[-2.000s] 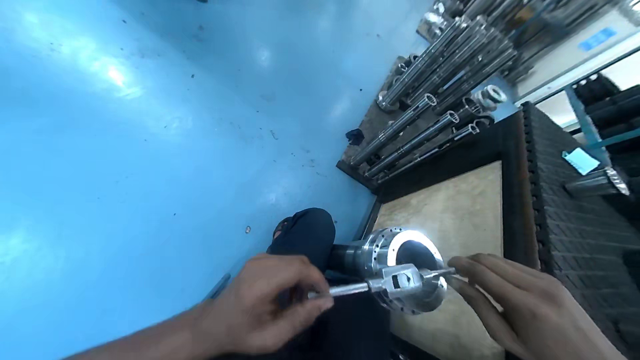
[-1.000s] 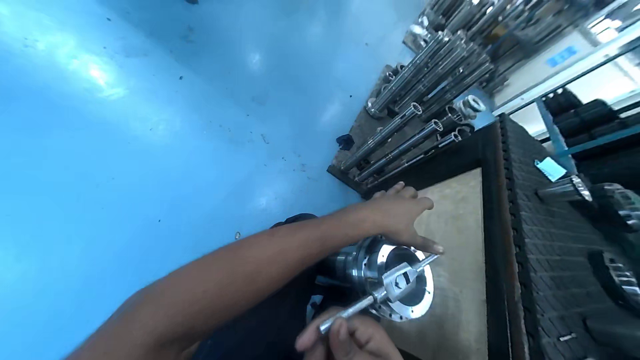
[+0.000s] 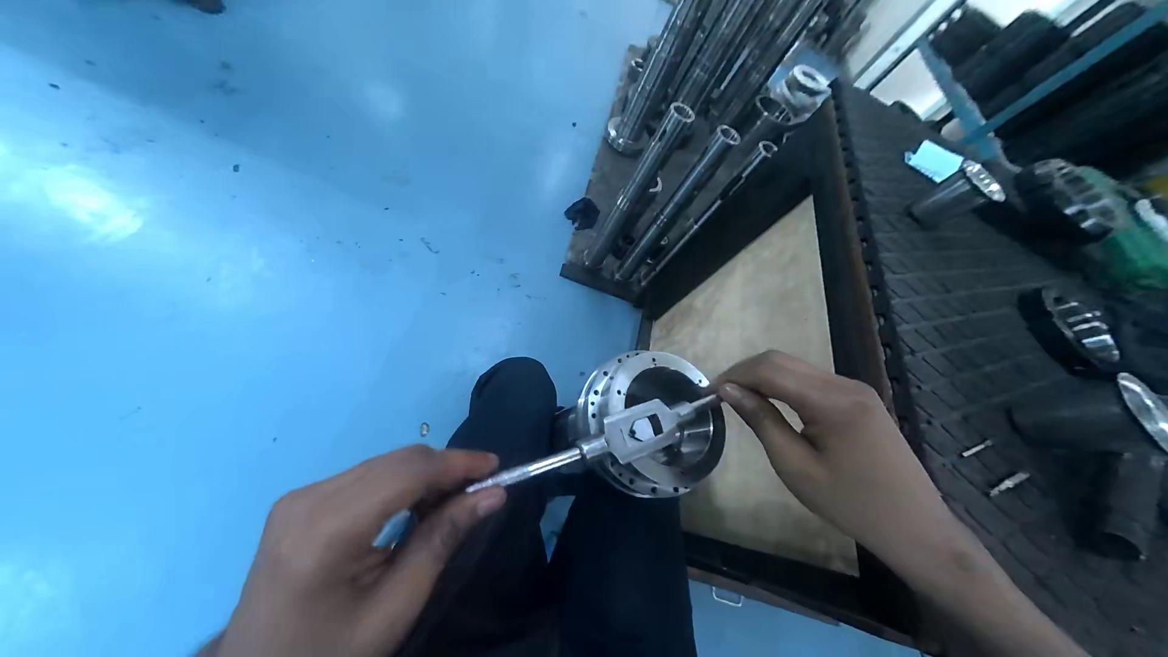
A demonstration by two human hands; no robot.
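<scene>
A metal tap wrench (image 3: 639, 429) lies across the open mouth of a flanged steel cylinder (image 3: 620, 379), whose rim has a ring of small holes. My left hand (image 3: 365, 538) pinches the knurled end of the wrench's longer handle between thumb and fingers. At the other side of the bore, my right hand (image 3: 803, 429) holds the tip of the short handle. The cylinder stands upright by my knees. Whatever the wrench's square centre holds below it is hidden.
Steel tubes (image 3: 639, 192) stand on a low pallet ahead. On the right, a bench with a black rubber mat (image 3: 949, 347) carries cylindrical metal parts (image 3: 1077, 328), small bits (image 3: 1008, 484) and a blue tag (image 3: 934, 161). A pale wooden board (image 3: 766, 301) lies beside the cylinder.
One second ago my arms were crossed over the cylinder; now they are uncrossed, with a hand on each handle of the wrench, much as two seconds ago.
</scene>
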